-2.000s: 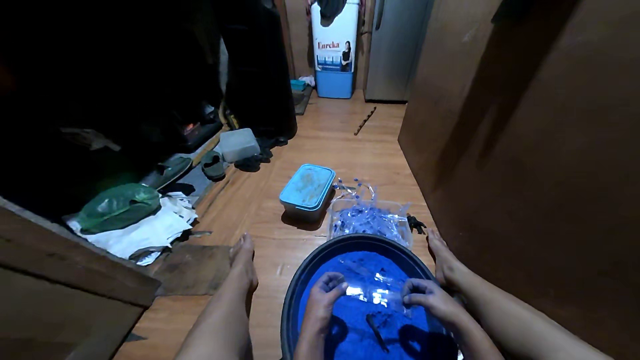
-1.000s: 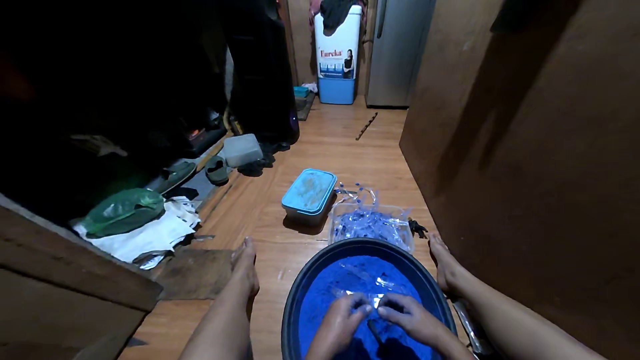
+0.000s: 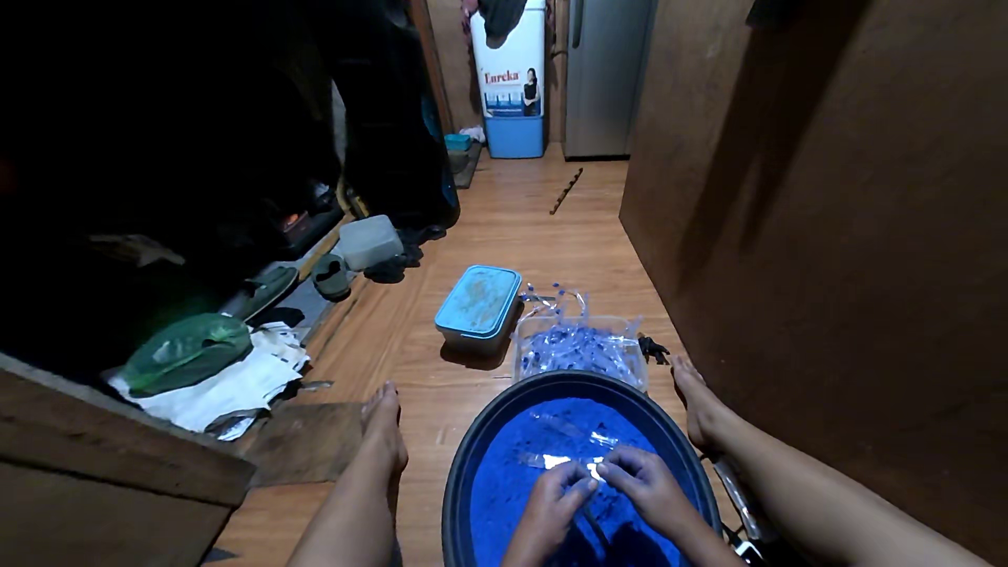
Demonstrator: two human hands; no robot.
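Blue powder (image 3: pixel 512 496) fills much of a round black basin (image 3: pixel 463 465) between my legs. Over it, my left hand (image 3: pixel 557 500) and my right hand (image 3: pixel 642 484) pinch a small clear plastic piece (image 3: pixel 594 470) between their fingertips, almost touching each other. More clear plastic strips (image 3: pixel 555 424) lie on the powder just beyond my fingers. A dark, thin handle-like thing (image 3: pixel 594 528) sticks up from the powder below my hands. Behind the basin, a clear plastic container (image 3: pixel 583 350) holds many small plastic packets tinted blue, some spilling over its back edge.
A lidded tub with a light blue lid (image 3: pixel 479 302) sits left of the packets. A green plastic bag (image 3: pixel 185 354) rests on white cloth or paper at left, near slippers (image 3: pixel 331 276) and a translucent container (image 3: pixel 370 242). A brown wooden panel (image 3: pixel 827 276) borders the right side.
Two seconds ago my hands were apart, with clear plastic between them; they came together by one second ago and remain close over the basin.
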